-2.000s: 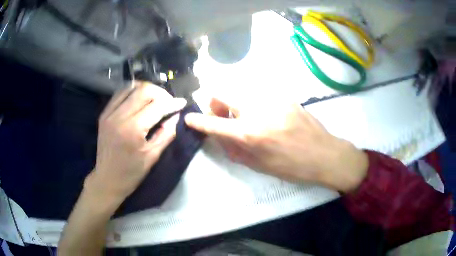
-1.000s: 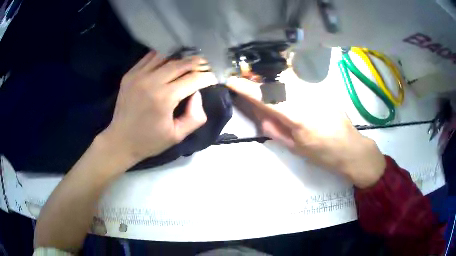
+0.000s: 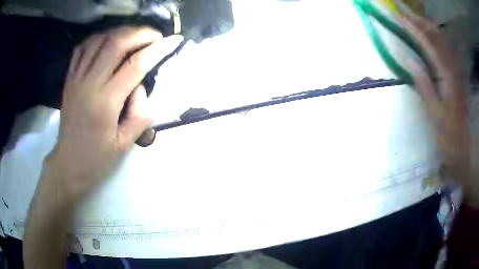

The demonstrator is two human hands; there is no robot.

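A dark cloth piece (image 3: 31,63) spreads left of the needle area, and its edge shows between the thumb and fingers of my left hand (image 3: 105,94). The fingertips lie just below the foot area, beside a small grey plate (image 3: 212,21). My right hand (image 3: 444,89), blurred, is at the far right over scissors with a green handle loop (image 3: 381,42) and a yellow one (image 3: 396,6). The fingers overlap the loops; whether they grip them is unclear. The scissors' blades are out of view.
The white machine table (image 3: 283,163) has a dark seam line with lint (image 3: 194,114) along it. A round brownish spot (image 3: 146,137) lies beside my left thumb. Ruler markings and worn stickers (image 3: 96,243) run along the front edge. Dark machine parts show at the top left.
My right hand has left the cloth near the needle and moved right to the scissors. My left hand stays at the cloth. The view has shifted, with the machine head mostly out of the top.
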